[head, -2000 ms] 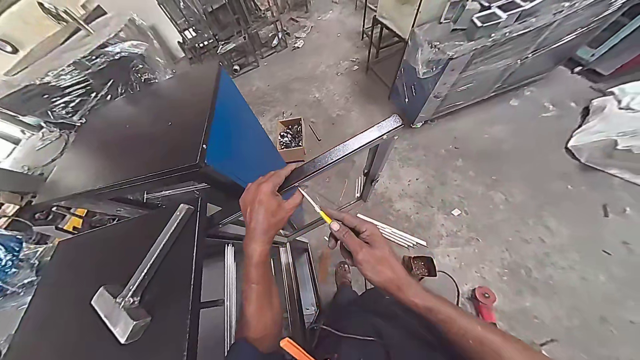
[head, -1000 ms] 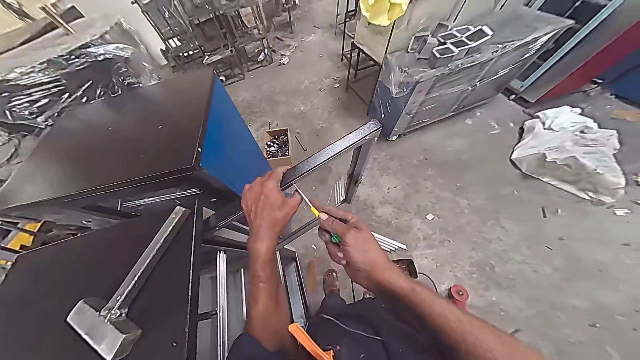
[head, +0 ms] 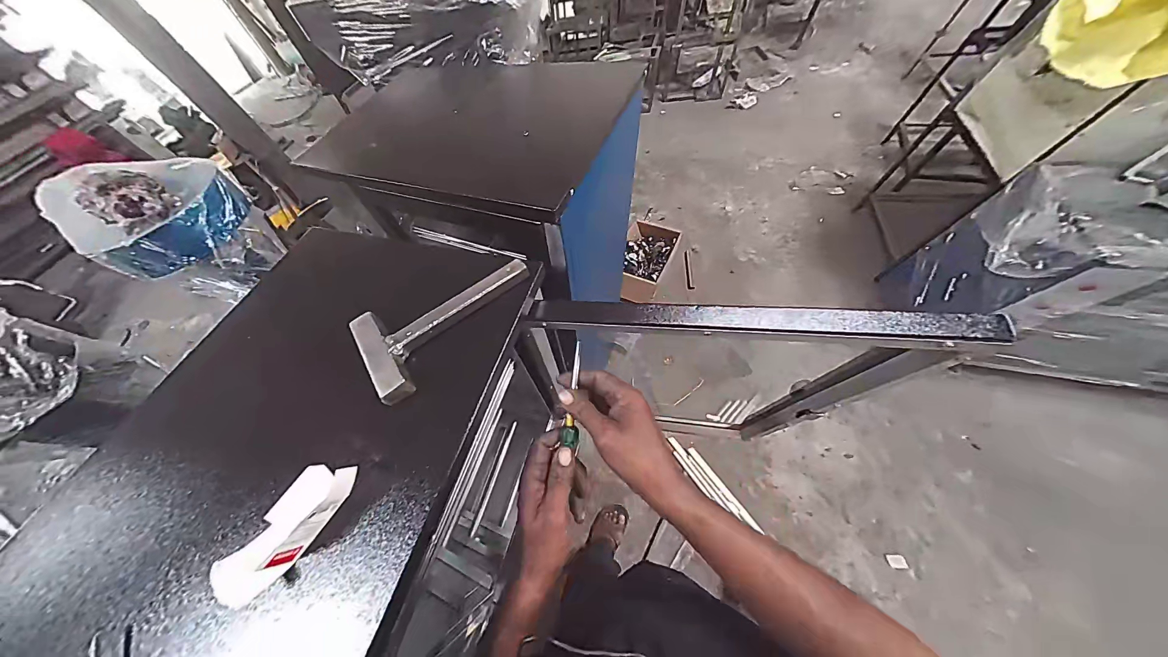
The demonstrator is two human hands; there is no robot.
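Observation:
My left hand (head: 547, 484) is closed on the green and yellow handle of a screwdriver (head: 569, 436). My right hand (head: 622, 424) pinches the same tool higher up, near the base of its shaft, which points up and away. Just beyond my hands a black metal door frame (head: 776, 319) stands out from the black cabinet (head: 411, 474) on the left. A metal hammer (head: 383, 356) lies on that cabinet's top, and nearer to me is an opened white carton (head: 287, 538) bearing writing.
A second cabinet with a black top (head: 493, 128) and blue side stands beyond. Behind it a cardboard box (head: 650, 260) of small parts sits on the floor. White strips (head: 712, 484) lie under the frame. A plastic-wrapped cabinet (head: 1086, 301) is at the right.
My left hand has left the frame's top bar and now holds the screwdriver's handle. My right hand has moved from the handle towards the shaft. The view has turned left.

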